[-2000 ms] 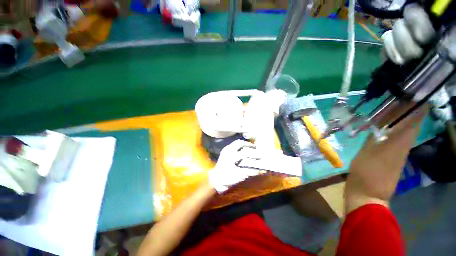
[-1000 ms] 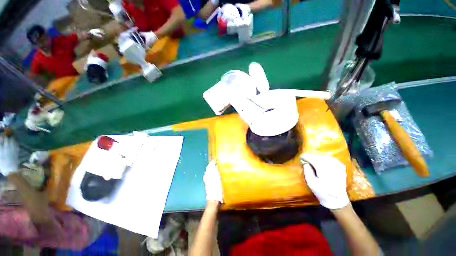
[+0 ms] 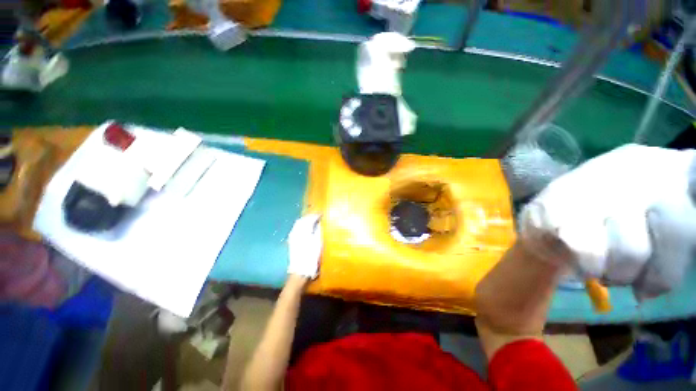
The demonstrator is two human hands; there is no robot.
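Observation:
A housing assembly with a black cup [image 3: 372, 137] and white upper parts [image 3: 381, 65] lies at the back edge of the orange pad [image 3: 359, 263], its white end over the green conveyor. The pad has a round hole with a dark piece [image 3: 410, 220] inside. My left hand [image 3: 305, 246], in a white glove, rests at the pad's left edge with nothing visible in it. My right hand [image 3: 629, 218], gloved, blurred and large, is raised at the right with curled fingers. Whether it holds anything is hidden.
Another unit with a black cup [image 3: 93, 208] and red part [image 3: 119, 136] lies on white paper [image 3: 183, 252] at the left. A clear cup [image 3: 555, 149] stands behind my right hand. An orange handle [image 3: 599, 295] shows below it. A blurred metal post [image 3: 565, 76] rises behind.
The assembly has moved from the pad's hole to its back edge, black cup now toward me. My right hand has left the pad and risen to the right. My left hand remains at the pad's left edge.

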